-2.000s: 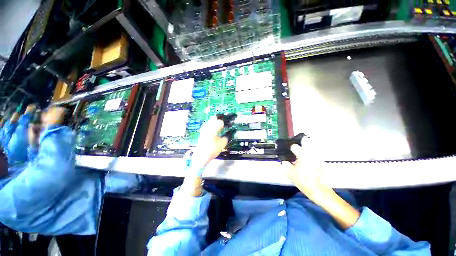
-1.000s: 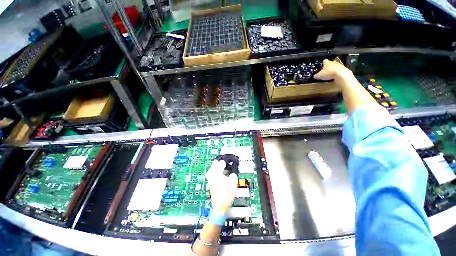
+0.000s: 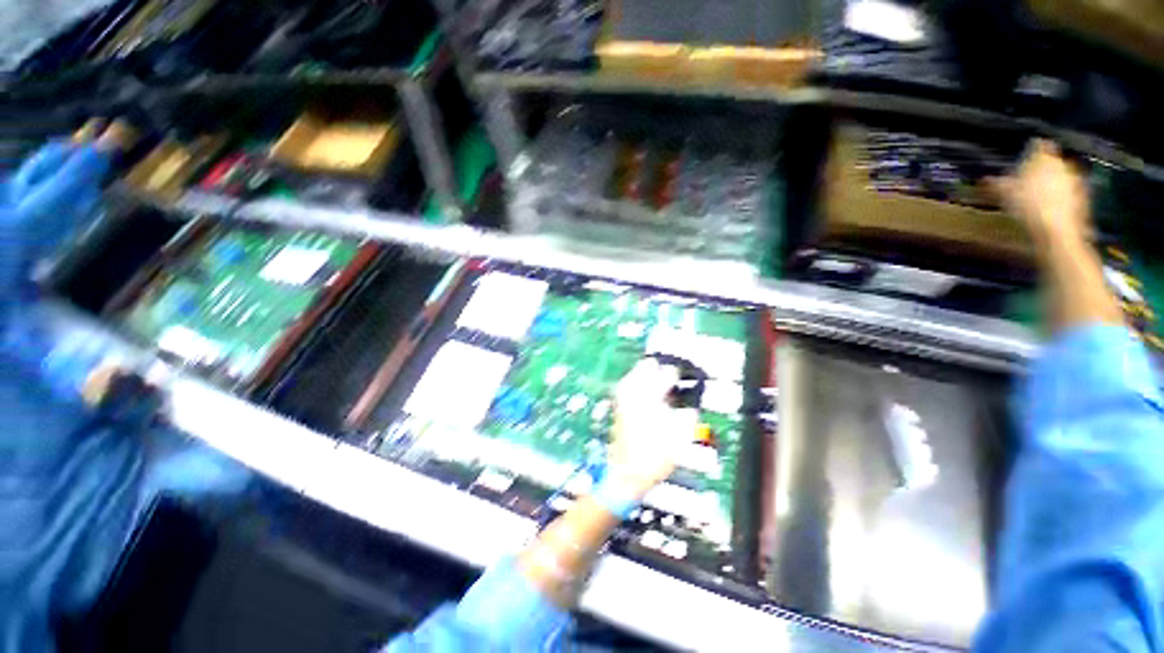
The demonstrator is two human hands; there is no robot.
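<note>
A green circuit board (image 3: 574, 370) lies in its dark carrier with reddish-brown side bars, carrying pale heatsinks (image 3: 504, 306) and blue parts. My left hand (image 3: 649, 427) is over the board's right part, with black at its fingertips; blur hides whether that is finger coverings or a held part. My right hand (image 3: 1049, 204) reaches to the right end of the open brown capacitor box (image 3: 932, 220) on the shelf, which holds small black cylinders. Its fingertips are blurred, so I cannot tell if they hold anything.
A white piece (image 3: 911, 447) lies on the shiny metal plate (image 3: 843, 510) right of the board. Clear blister trays (image 3: 574, 191) stand behind the rail. Another board (image 3: 243, 300) lies at left, beside a person in a blue smock (image 3: 64, 472). An empty-looking carton (image 3: 338, 143) is behind.
Compared with one second ago, the view has tilted and shifted, and the neighbouring person shows again at left. My left hand stays over the board and my right hand stays at the capacitor box.
</note>
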